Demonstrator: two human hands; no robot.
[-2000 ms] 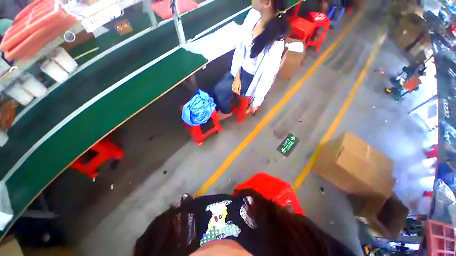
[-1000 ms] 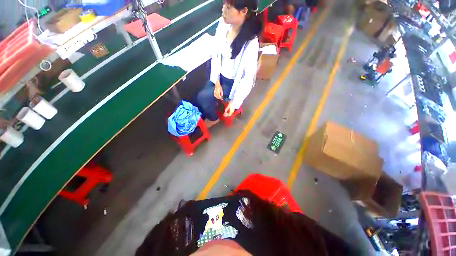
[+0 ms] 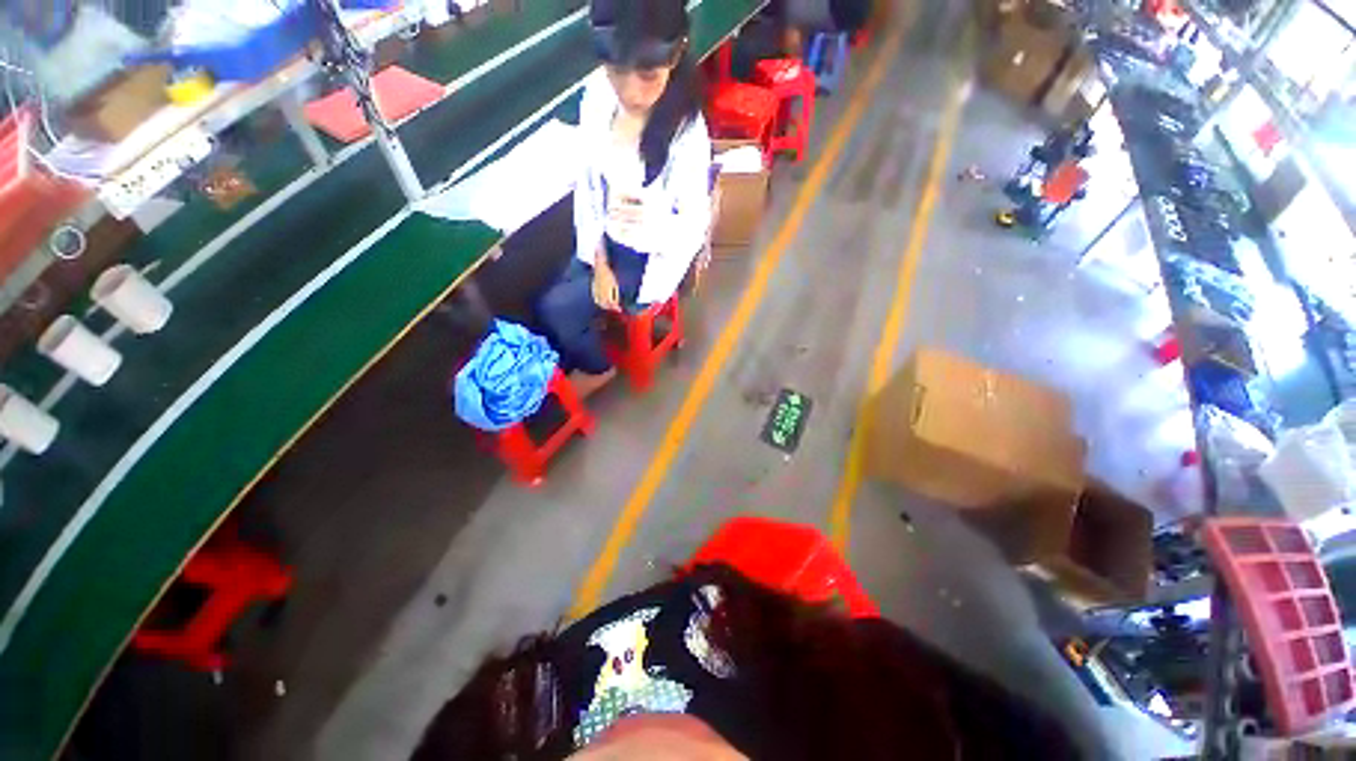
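Observation:
Neither of my hands shows in the picture. A red plastic stool (image 3: 785,561) is nearest in front of me, partly hidden by my dark top and hair at the bottom edge. What holds it, if anything, is hidden. The green-topped bench (image 3: 283,372) with a white edge stripe curves along the left. A red stool (image 3: 220,595) stands partly under it.
A person (image 3: 643,193) sits on a red stool beside a stool bearing a crumpled blue bag (image 3: 507,375). Cardboard cartons (image 3: 974,431) stand right of the yellow-lined aisle. A pink-red compartment tray (image 3: 1286,622) is at the right. White cylindrical parts (image 3: 79,350) line the left.
The view has shifted to the right, so the bench, seated person and cartons lie further left. More of the pink-red tray shows. The person's head has turned towards me. The near red stool keeps its place in view.

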